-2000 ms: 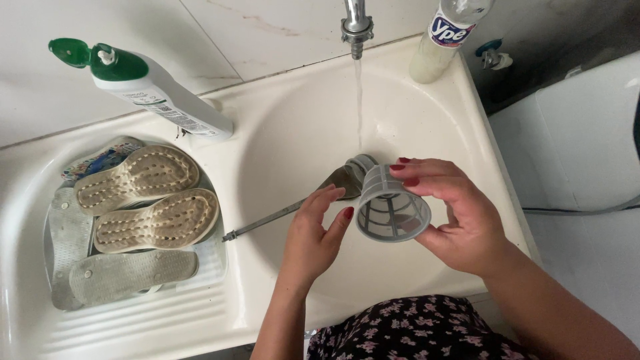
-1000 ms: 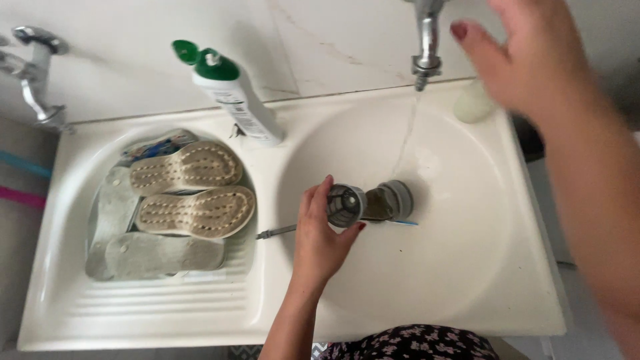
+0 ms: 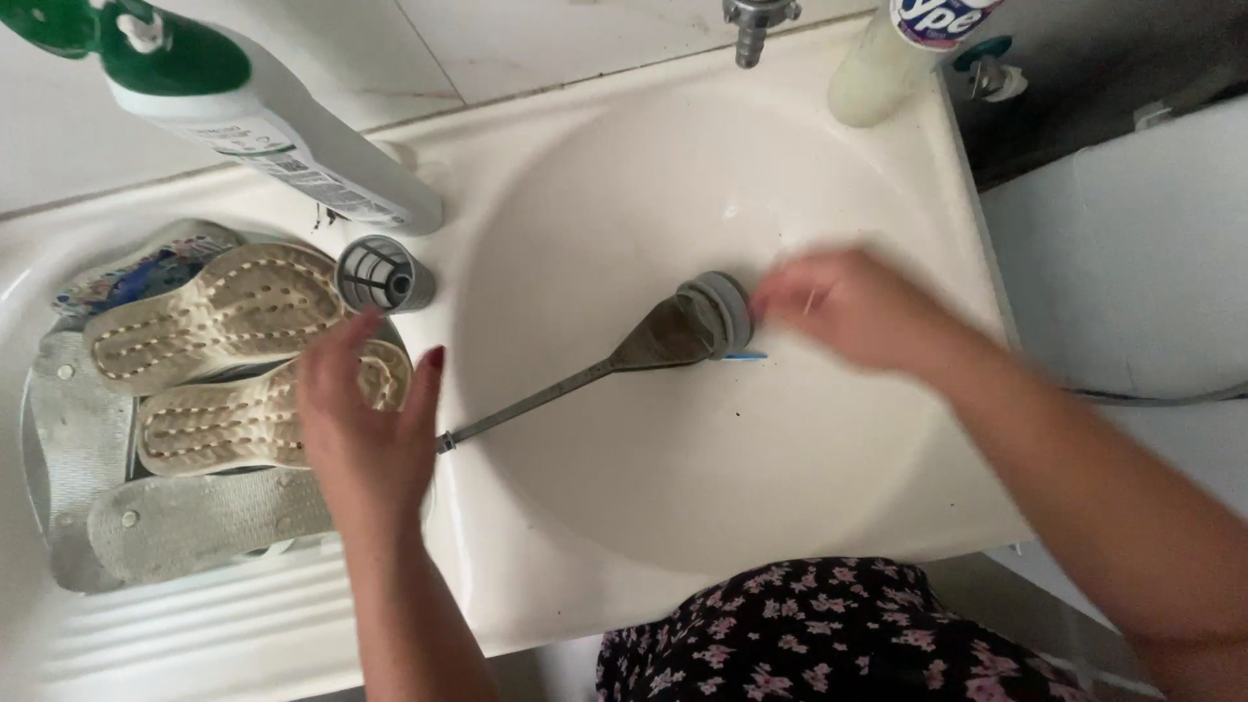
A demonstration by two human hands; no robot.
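A grey plastic filter basket (image 3: 383, 274) rests on the ledge between the two basins, its open end facing up toward the camera. Just below it is my left hand (image 3: 369, 419), fingers apart, holding nothing. In the right basin lies a dirty grey paddle-shaped part with a long thin stem (image 3: 663, 336), the stem's tip reaching over the divider. A grey ring (image 3: 726, 314) sits at its wide end. My right hand (image 3: 838, 302), blurred, is close to the ring's right side; whether it touches is unclear. A thin blue object (image 3: 744, 357) lies under the ring.
Sandals and flip-flops (image 3: 219, 312) lie in the left basin with its ribbed board. A white bottle with an open green cap (image 3: 283, 127) stands behind the divider. A faucet (image 3: 756, 24) hangs over the right basin, and a Ypê bottle (image 3: 882, 68) stands at the back right corner.
The filter basket, held in my left hand before, is now on the ledge, let go. My right hand has come down from near the faucet into the basin. The water stream has stopped.
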